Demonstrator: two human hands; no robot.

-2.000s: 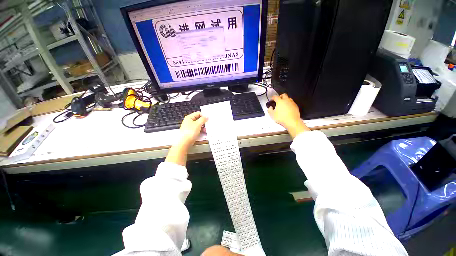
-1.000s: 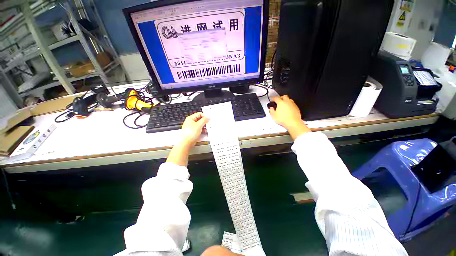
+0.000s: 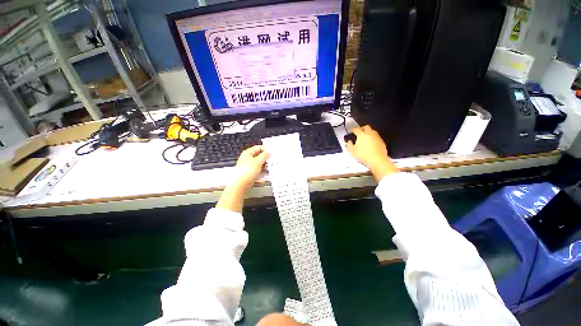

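My left hand (image 3: 252, 164) pinches the left edge of a long white label strip (image 3: 294, 210) near its top end. The strip lies over the keyboard (image 3: 223, 148) and hangs down past the bench edge towards my lap. My right hand (image 3: 369, 150) rests on a small black mouse (image 3: 350, 137) beside the tower; the palm hides most of the mouse. The monitor (image 3: 274, 60) shows a large label preview with a barcode and a pale window over its middle.
A black computer tower (image 3: 420, 76) stands right of the monitor, then a white roll (image 3: 470, 132) and a dark label printer (image 3: 509, 114). A yellow scanner (image 3: 181, 130) and tangled cables lie left of the keyboard. Cardboard (image 3: 23, 167) lies at the left bench end. A blue stool (image 3: 503, 210) stands lower right.
The whole view has shifted slightly, so the bench and monitor appear a little further right and lower. Both hands keep their holds. The pale window on the screen looks fainter.
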